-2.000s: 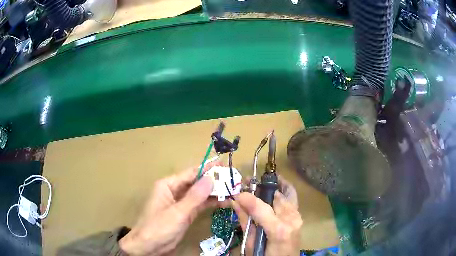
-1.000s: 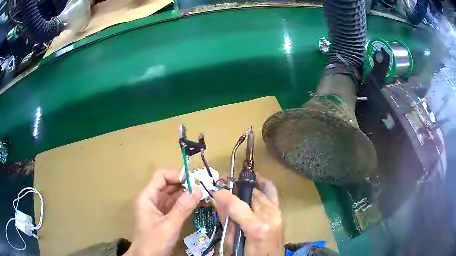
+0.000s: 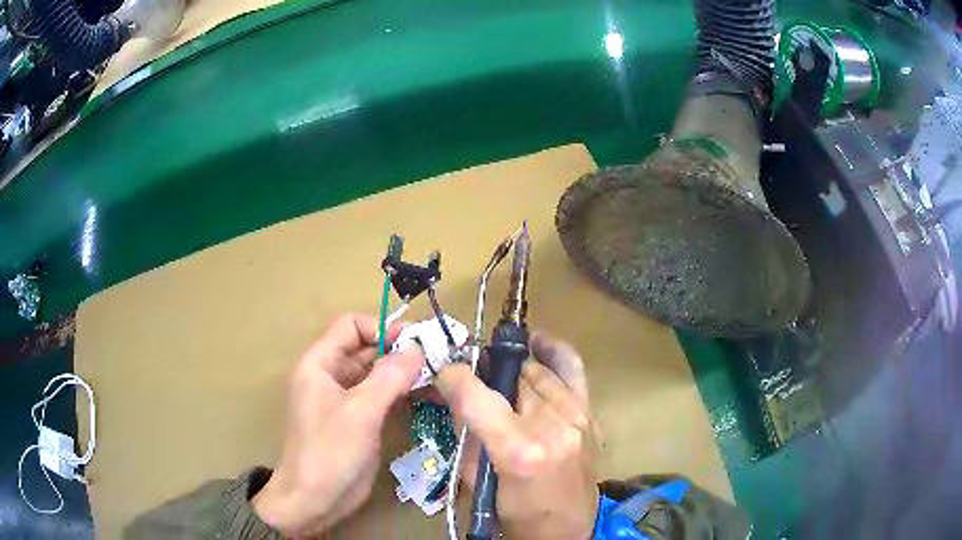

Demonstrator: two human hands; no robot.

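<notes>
My left hand (image 3: 343,422) holds a white plastic housing (image 3: 430,340) by its left side. My right hand (image 3: 527,432) touches the housing's lower right side with thumb and finger and also holds the soldering iron (image 3: 506,369), tip pointing up and away. A thin bent solder feed tube (image 3: 482,306) runs beside the iron. A black contact piece (image 3: 411,276) stands above the housing on green, white and black wires. Below the hands a green circuit board (image 3: 433,424) and a pale square part (image 3: 421,474) lie on the cardboard, partly hidden by my right hand.
The cardboard sheet (image 3: 232,285) lies beside the green conveyor belt (image 3: 348,116). A fume hood (image 3: 680,248) on a ribbed hose (image 3: 735,42) hangs at the right. A solder spool (image 3: 849,69) is behind it. A white adapter with cable (image 3: 57,451) lies at the left.
The view has shifted. Both hands stay at the housing with the iron still in my right hand. Since the oldest frame, the wired black piece has turned more upright, its green wire now nearly vertical.
</notes>
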